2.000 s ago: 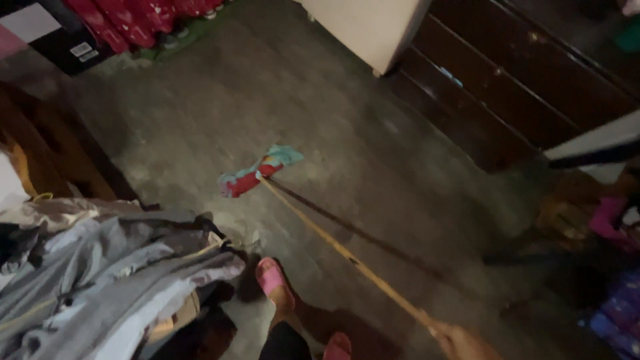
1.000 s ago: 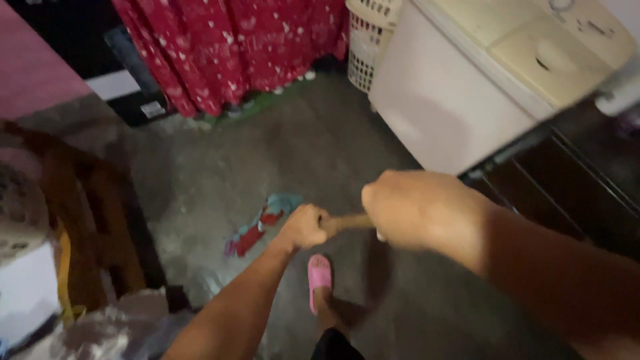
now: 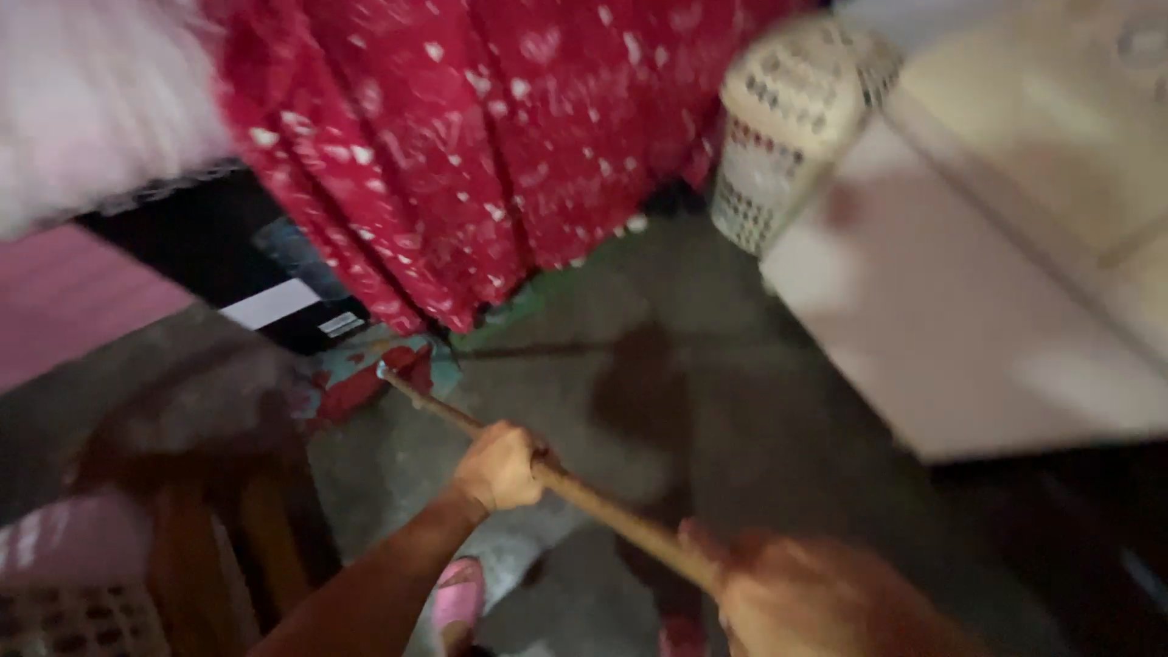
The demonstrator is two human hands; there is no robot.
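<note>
A long wooden pole (image 3: 630,522) runs from the lower right to a red and light-blue cloth (image 3: 365,381) on the grey floor. Around the middle of the pole, my left hand (image 3: 502,465) is closed. My right hand (image 3: 776,584), blurred, grips the pole nearer to me, at the lower right. The cloth lies bunched at the pole's far end, close to a black box (image 3: 283,301) and the hem of a red patterned curtain (image 3: 493,164). How the cloth is joined to the pole cannot be made out.
A white washing machine (image 3: 967,310) stands at the right beside a cream plastic basket (image 3: 776,137) with holes. Wooden furniture (image 3: 192,557) and another holed basket (image 3: 73,620) are at the lower left. My foot in a pink slipper (image 3: 458,593) is on the floor below my left arm.
The cloth has moved across the floor to the black box and curtain hem. Two seconds ago only one hand showed on the pole; now both hold it. The view has shifted toward the curtain.
</note>
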